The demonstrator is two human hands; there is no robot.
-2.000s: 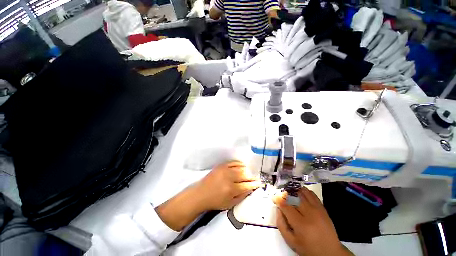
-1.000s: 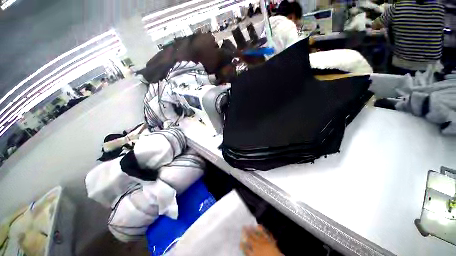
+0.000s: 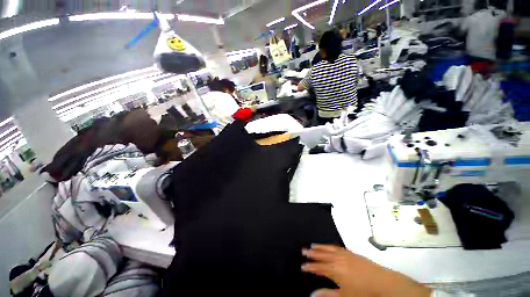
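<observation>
A black fabric panel (image 3: 250, 232) lies over the tall stack of cut panels (image 3: 238, 156) and spreads down to the picture's lower edge. My right hand (image 3: 348, 270) comes in from the lower right, fingers apart and pointing left, over or on the panel's right part. It holds nothing visible; contact with the fabric is unclear. My left hand is not in view. The white sewing machine (image 3: 447, 154) stands at the right. A yellow-brown block (image 3: 427, 221) is on its plate, with no panel under the needle.
A small black fabric piece (image 3: 479, 214) with a slim coloured item lies beside the machine plate. White and black pieces (image 3: 378, 122) are heaped behind. Another machine (image 3: 139, 188) and striped white bundles (image 3: 81, 272) are at the left. A person in a striped top (image 3: 334, 84) stands at the back.
The view swung left, then partly back. The hands left the needle area. The whitish piece seen low by a hand is gone from view. Black fabric now reaches further forward from the stack.
</observation>
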